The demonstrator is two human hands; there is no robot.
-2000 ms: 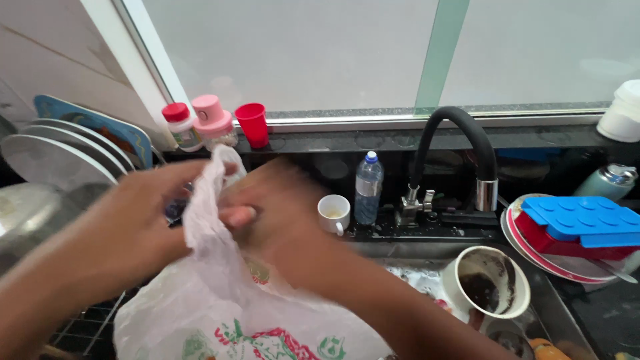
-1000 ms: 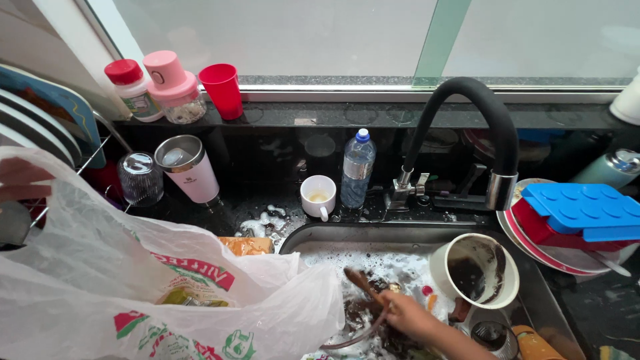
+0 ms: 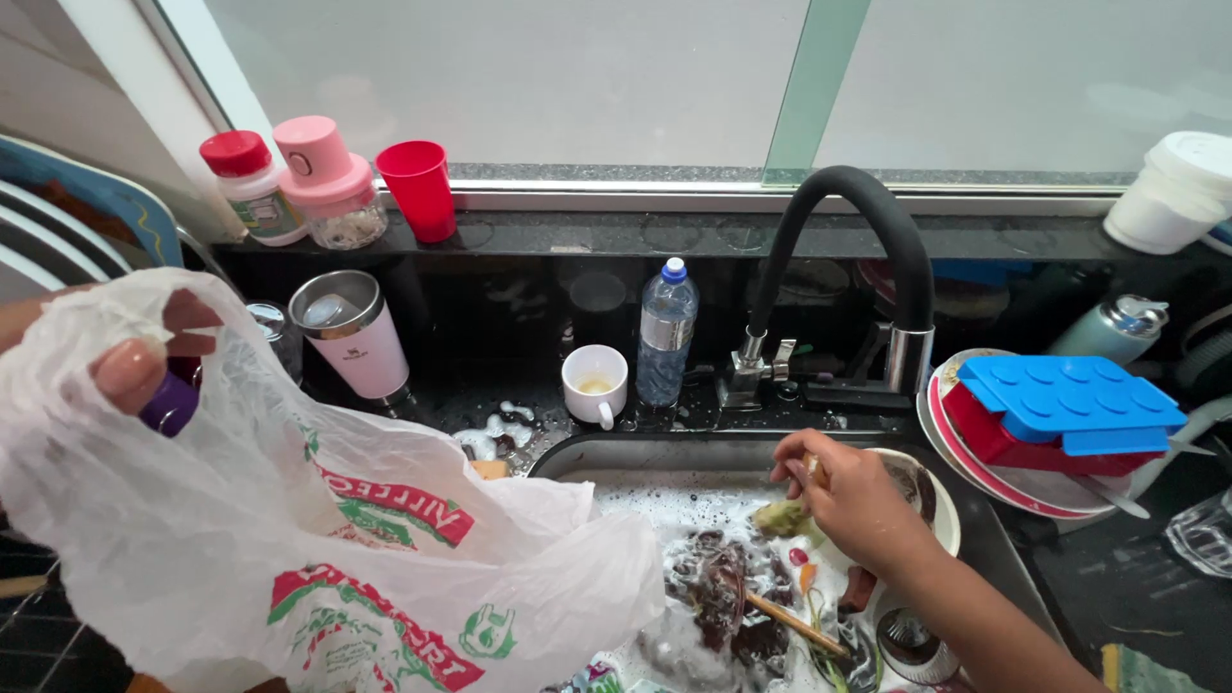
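My left hand (image 3: 135, 366) grips the handles of a white plastic shopping bag (image 3: 241, 539) with red and green print, its mouth spread toward the sink. Over the right part of the metal sink (image 3: 654, 452), my right hand (image 3: 837, 491) has its fingers curled around a small brownish piece, mostly hidden. A greenish, wet food scrap (image 3: 782, 518) lies just below those fingers. Foamy water in the sink holds dark scraps (image 3: 717, 577), a wooden stick or handle (image 3: 794, 624) and bits of vegetable. A dirty white pot (image 3: 948, 505) stands behind my right hand.
Behind the sink are a white mug (image 3: 595, 385), a plastic bottle (image 3: 666, 337) and a black faucet (image 3: 852, 192). A pink tumbler (image 3: 361, 346) stands left. Stacked plates (image 3: 962, 462) carry a red box with a blue lid (image 3: 1068, 395) at right. A red cup (image 3: 419, 192) is on the ledge.
Both hands were together at the bag two seconds ago. My right hand then held a brown-handled utensil low in the sink; now it is higher, near the pot, and a stick lies in the foam.
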